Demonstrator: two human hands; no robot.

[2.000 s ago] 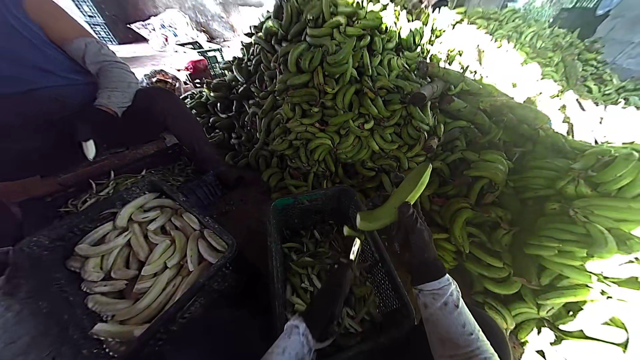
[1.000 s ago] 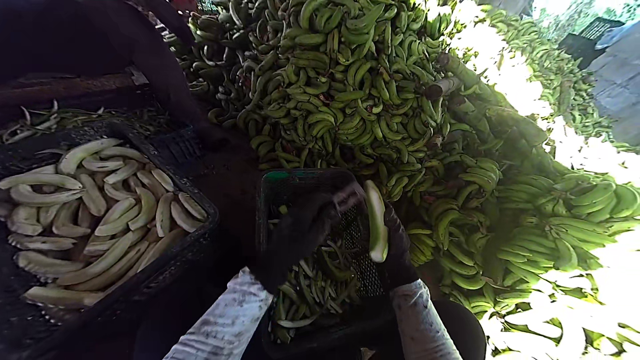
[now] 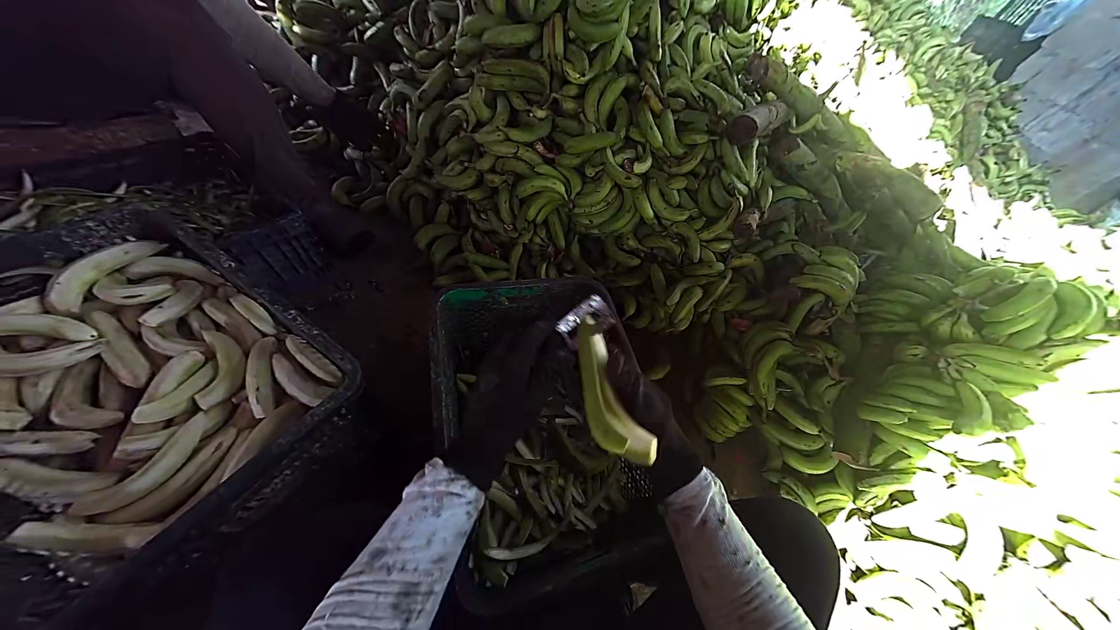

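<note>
My right hand, in a dark glove, holds a partly peeled green plantain over a dark plastic crate. The fruit slants down, its cut end towards me. My left hand, also in a dark glove, grips a small tool with a bright metal blade close to the plantain's upper end; the tool's handle is hidden. Green peel strips lie inside the crate under both hands. At the left, a second dark crate is filled with peeled plantains.
A large heap of green plantains rises ahead, and more bunches lie at the right in part sunlight. A cut stalk sticks out of the heap. Another person's arm reaches towards the heap at upper left.
The plantain now slants with its lower end towards me, and my left hand's blade is at its upper end. The other person's arm now reaches to the heap.
</note>
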